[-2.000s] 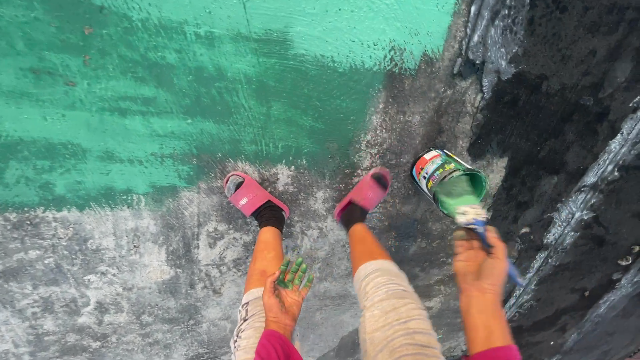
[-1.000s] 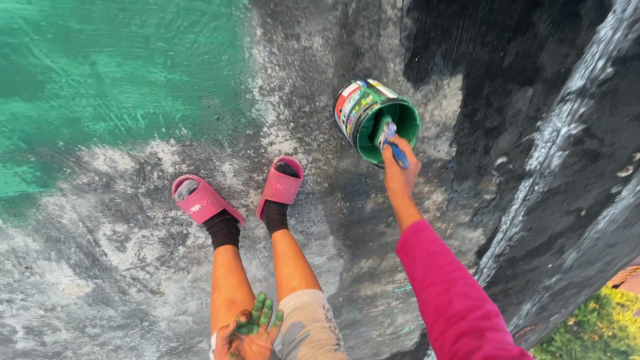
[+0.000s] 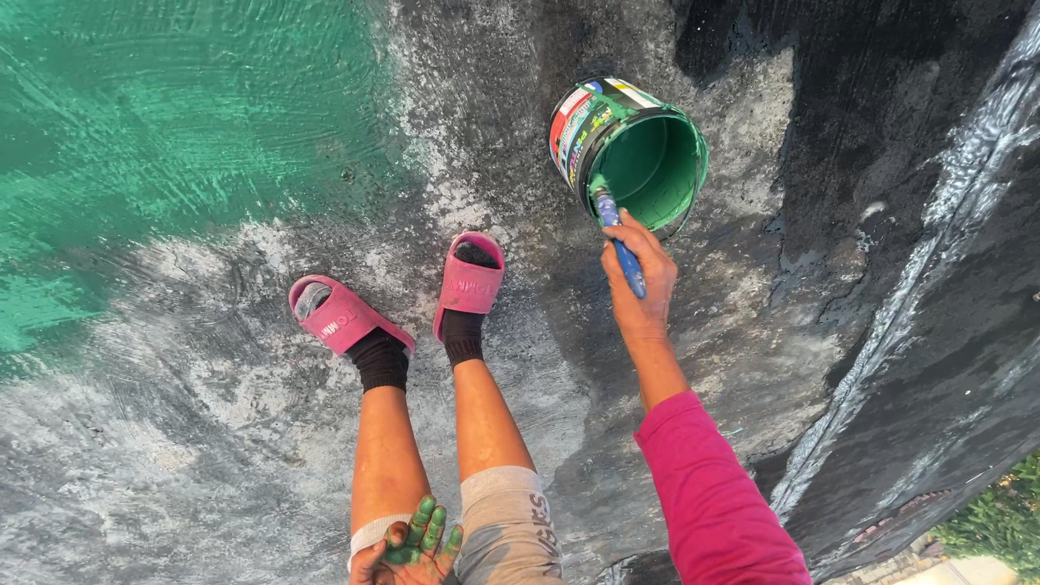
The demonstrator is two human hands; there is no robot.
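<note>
My right hand (image 3: 642, 280) grips the blue handle of a paintbrush (image 3: 624, 252), whose bristles touch the near left rim of a paint bucket (image 3: 575, 134). Green paint coats the bucket's inside and streaks its labelled outer wall. The bucket's mouth faces toward me and to the right. Low in the view, in front of my legs, my left hand (image 3: 410, 546) is held palm up with its fingers spread. Green paint covers its fingertips, and it holds nothing.
Fresh green paint (image 3: 195, 122) covers the upper left of the rough grey surface (image 3: 203, 455). My feet in pink slides (image 3: 471, 280) stand left of the bucket. A raised whitish seam (image 3: 902, 296) crosses the dark right side. Foliage (image 3: 995, 520) shows at the lower right corner.
The view has shifted noticeably. The brush was over the bucket's mouth two seconds ago, then down inside it; now its bristles are at the near left rim. The left hand stays empty.
</note>
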